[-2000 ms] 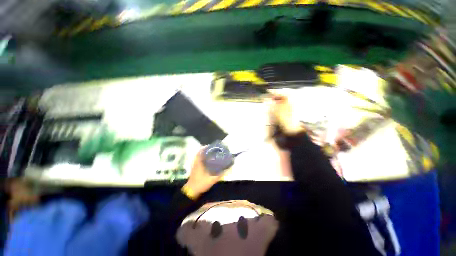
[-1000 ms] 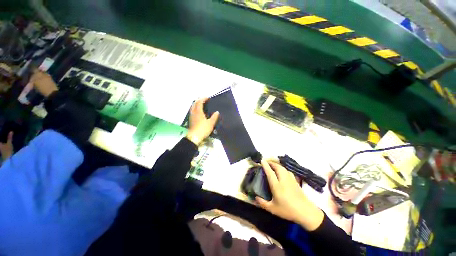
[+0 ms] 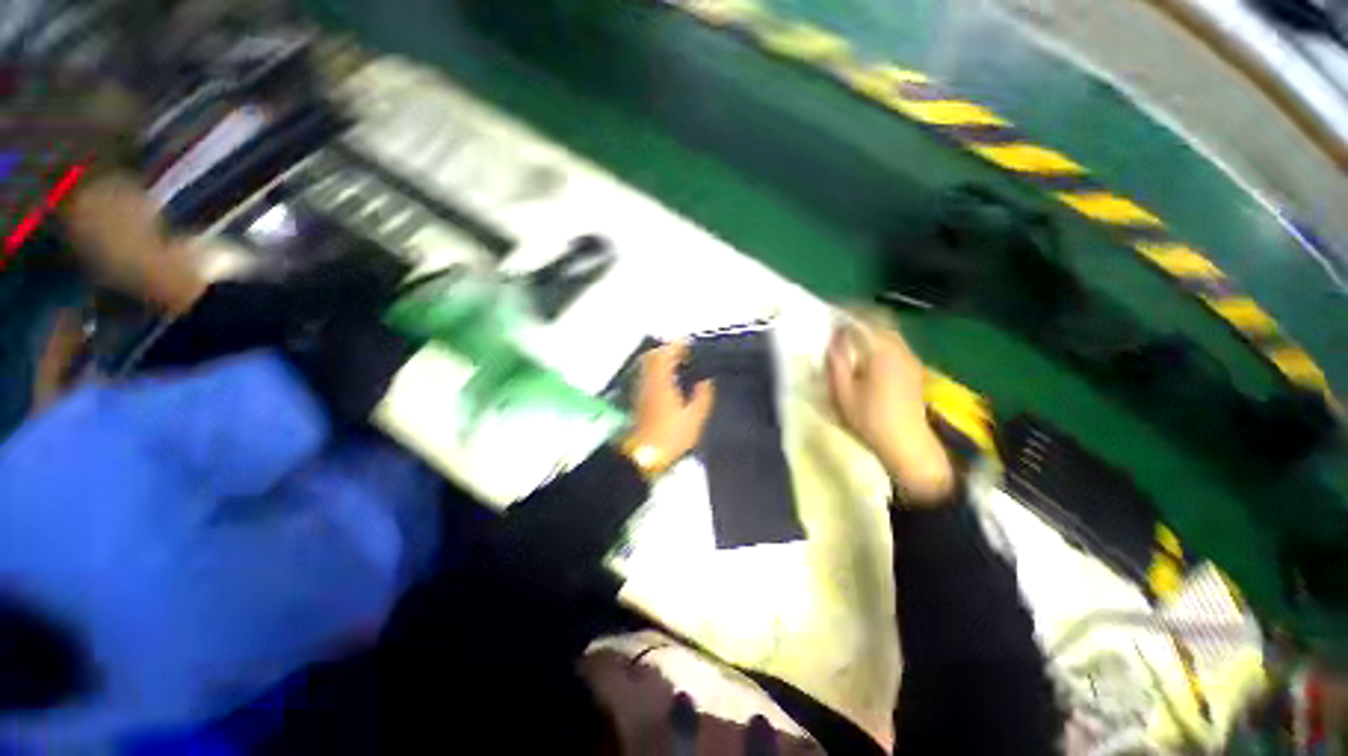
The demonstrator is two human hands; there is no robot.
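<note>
A long black adhesive sheet (image 3: 754,458) lies in front of me, with a row of small white marks at its far end. My left hand (image 3: 673,411) is on the sheet's left edge, thumb and fingers against it. My right hand (image 3: 883,396) is beyond the sheet's right side, blurred, with its fingers curled; whether it holds something small cannot be told. A dark object, perhaps a corded socket unit (image 3: 569,276), lies farther left on the table.
A pale yellowish surface (image 3: 835,554) is right of the sheet. A black box (image 3: 1087,480) and crumpled pale material (image 3: 1109,635) are farther right. Green printed card (image 3: 518,387) and a neighbour's blue sleeve (image 3: 222,517) are left. The green conveyor with hazard tape (image 3: 1035,158) runs beyond.
My right hand has left the socket unit near me and moved up and outward. My left hand remains at the sheet. A dark object now lies farther left. The view has turned.
</note>
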